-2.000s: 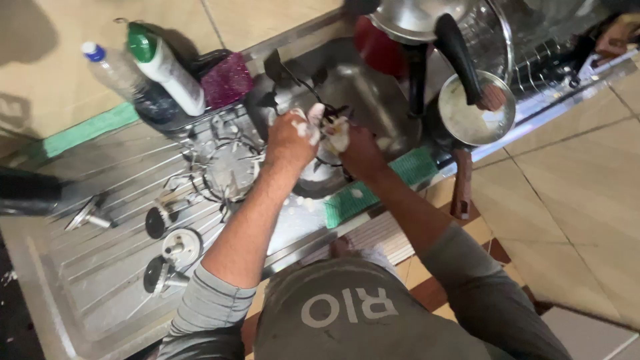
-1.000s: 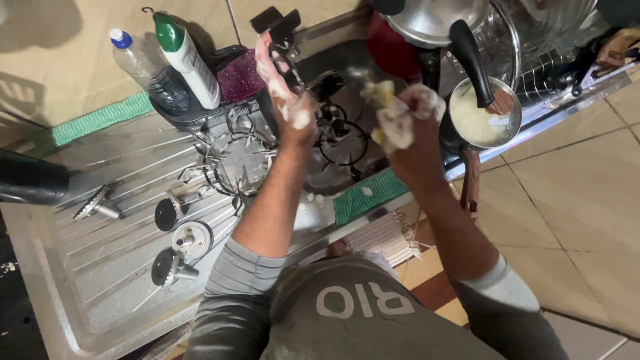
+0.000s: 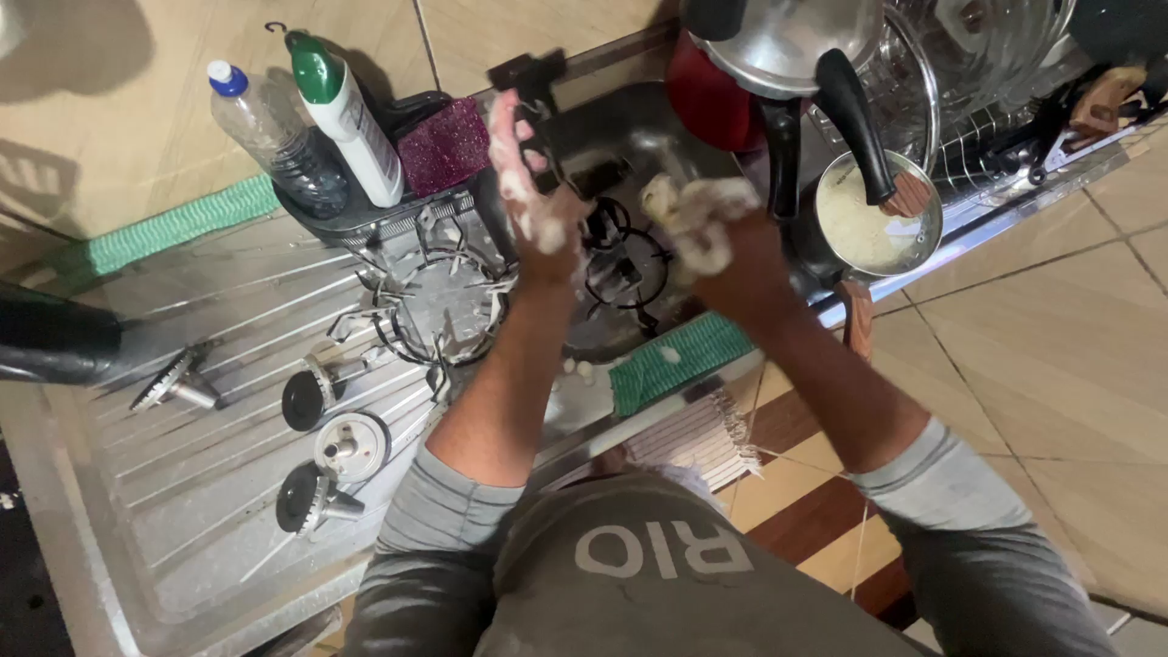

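Over the left part of the metal sink basin [image 3: 639,128], my left hand [image 3: 534,192], covered with suds, grips a black metal pan support [image 3: 534,78]. My right hand [image 3: 721,224] closes around a soapy yellowish sponge [image 3: 666,205] above the basin's right side. Below and between the hands, another black burner grate [image 3: 630,265] lies in the basin. A soapy round grate [image 3: 443,306] rests on the drainboard beside my left forearm. Several gas burner parts, among them a pale burner base [image 3: 351,447] and a black-capped burner [image 3: 306,497], lie on the ribbed steel drainboard.
A clear bottle [image 3: 274,137], a white bottle with green cap [image 3: 347,119] and a purple sponge [image 3: 445,146] stand in a caddy behind the drainboard. A pressure cooker [image 3: 785,46] and a pot of cloudy liquid [image 3: 867,228] are at right. Green cloth [image 3: 680,360] lies along the front edge.
Two seconds ago my hands were close together over the basin; now they are apart. My left hand has lifted the pan support toward the back edge, and my right hand with the sponge has moved right.
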